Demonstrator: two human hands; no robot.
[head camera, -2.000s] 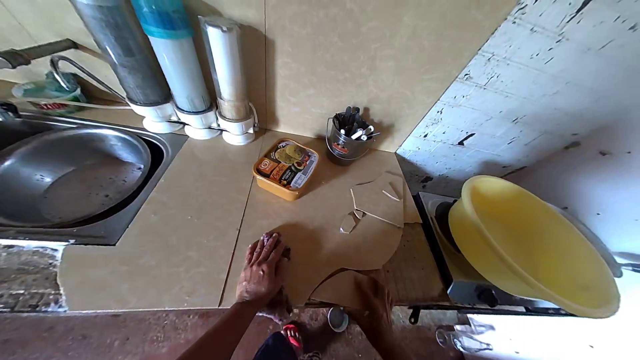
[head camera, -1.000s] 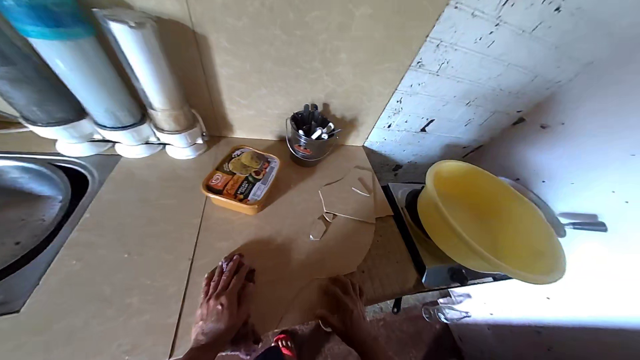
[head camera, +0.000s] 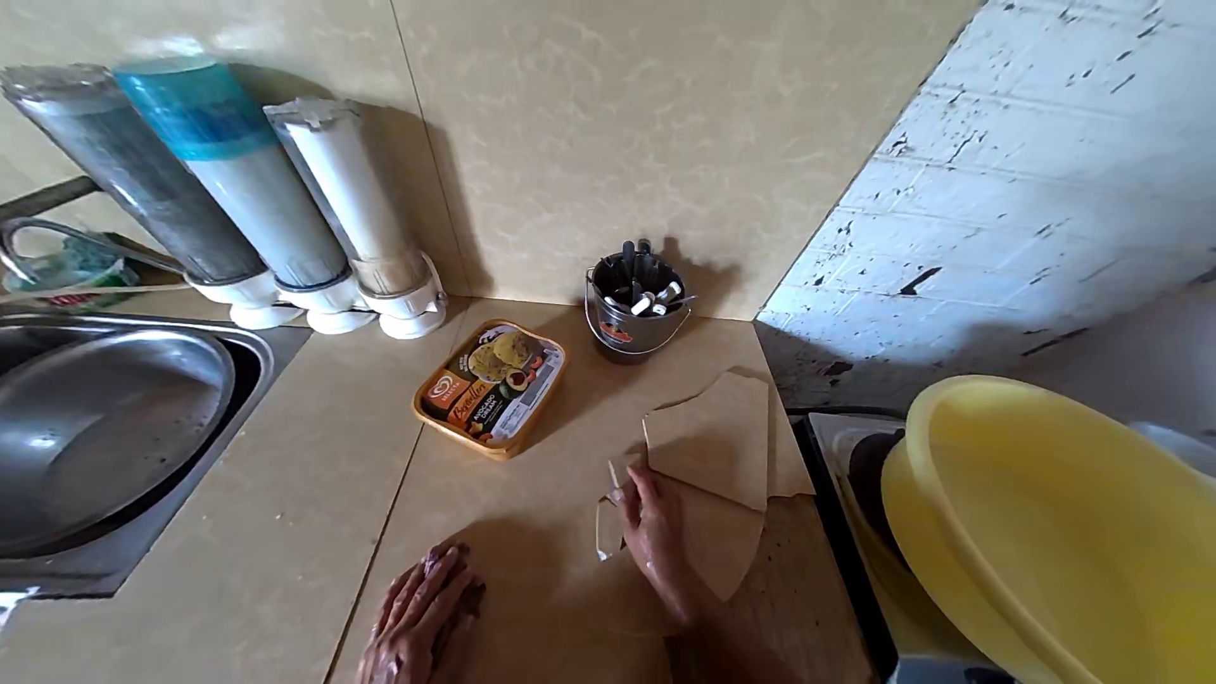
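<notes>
My left hand rests palm down on the tan sheet covering of the counter, its fingers slightly spread; its thumb side is in dark shadow. To the right, my right hand reaches forward, fingers bent at the lower left edge of a torn, flat tan piece. Whether those fingertips pinch anything is unclear. Beside them lies a small, thin, pale-edged scrap. Farther back are an orange-rimmed ice cream tub with a printed lid and a small metal bucket holding utensils.
A sink with a large metal basin is at left. Three water filter housings stand by the wall. A large yellow plastic basin sits on a stove at right. Bare wood shows near the front edge.
My right hand has moved away from the counter's front edge toward the back. The torn tan piece now lies where only thin strips showed earlier. My left hand stays on the counter.
</notes>
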